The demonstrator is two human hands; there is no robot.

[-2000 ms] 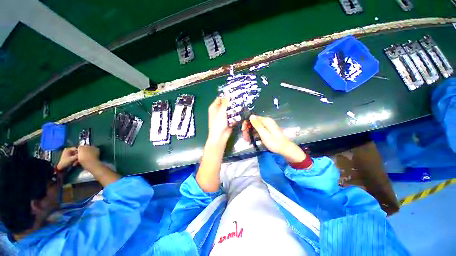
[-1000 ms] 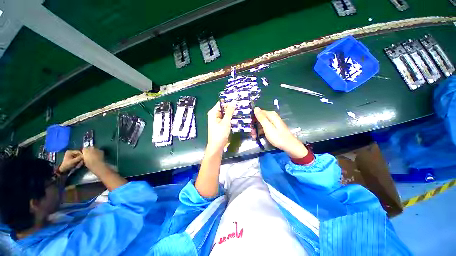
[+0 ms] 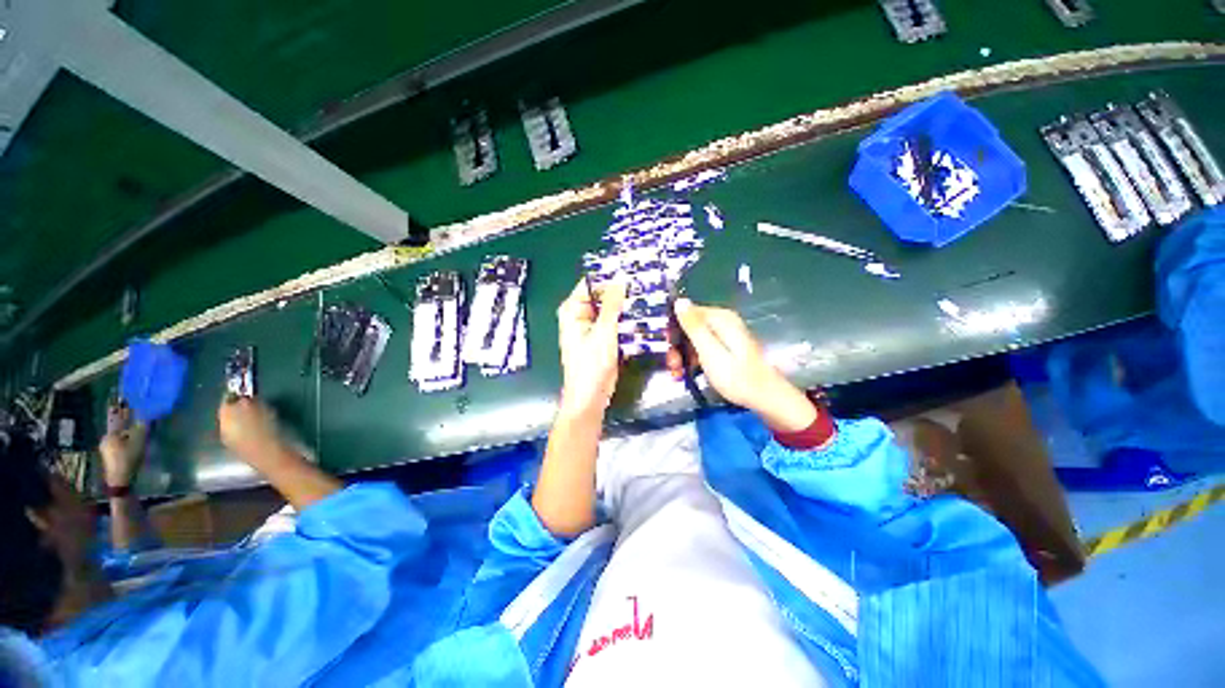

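Note:
A ladder-like group of white, silver and dark board modules (image 3: 649, 249) lies on the dark-green bench in front of me. My left hand (image 3: 591, 339) holds its lower left edge. My right hand (image 3: 719, 352) is at its lower right edge, closed around a small dark tool with reddish handles (image 3: 688, 366), mostly hidden in the fist; it looks like hand cutters. The tool's tip is hidden, so I cannot tell whether it touches a module.
A blue bin (image 3: 936, 171) of small parts stands right of the modules. A pale stick (image 3: 814, 241) lies near it. Board panels lie right (image 3: 1135, 164) and left (image 3: 494, 316), beside darker strips (image 3: 353, 347). A person (image 3: 242, 551) works at far left, near another blue bin (image 3: 155, 378).
My hands stay at the modules with small shifts. Boards on the belt have moved left. The person at left has parted their hands, one reaching towards the left blue bin.

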